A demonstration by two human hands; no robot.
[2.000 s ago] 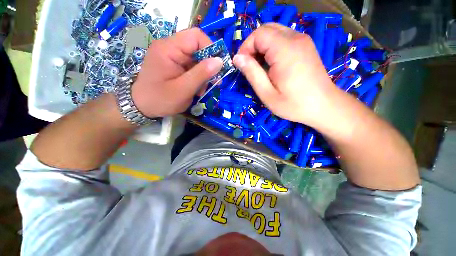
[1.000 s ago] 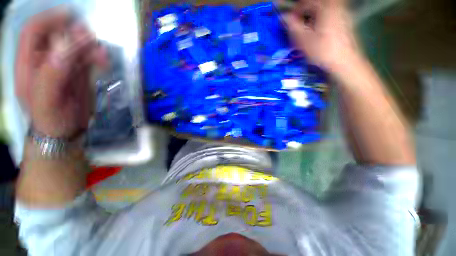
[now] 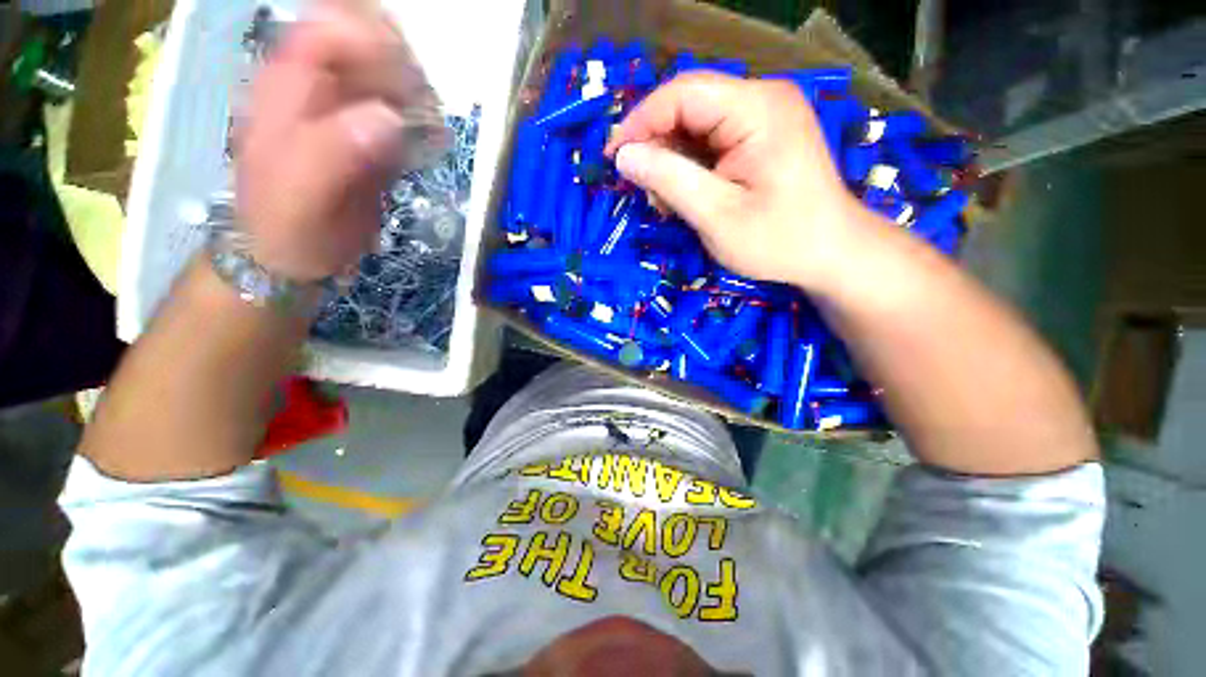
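Observation:
My left hand (image 3: 318, 152), with a metal watch on the wrist, is raised over the white tub (image 3: 456, 337). It is blurred, and I cannot tell whether its fingers hold anything. My right hand (image 3: 747, 179) is over the open brown carton (image 3: 661, 380) of blue battery packs (image 3: 569, 192). Its thumb and index finger are pinched on what looks like a small pale connector (image 3: 615, 138), mostly hidden by the fingertips. A grey-silver tangle of boards and wires (image 3: 403, 271) lies in the tub, partly hidden by my left hand.
The tub and carton stand side by side, with the tub on the left. A red object (image 3: 304, 417) is low behind my left forearm, near a yellow floor line (image 3: 351, 497). A pale rail or edge (image 3: 1078, 117) is at the upper right. Brown cardboard (image 3: 106, 99) is at the upper left.
My left hand has left the board it held beside my right hand two seconds ago and is now over the tub. My right hand moved out right, then back over the carton.

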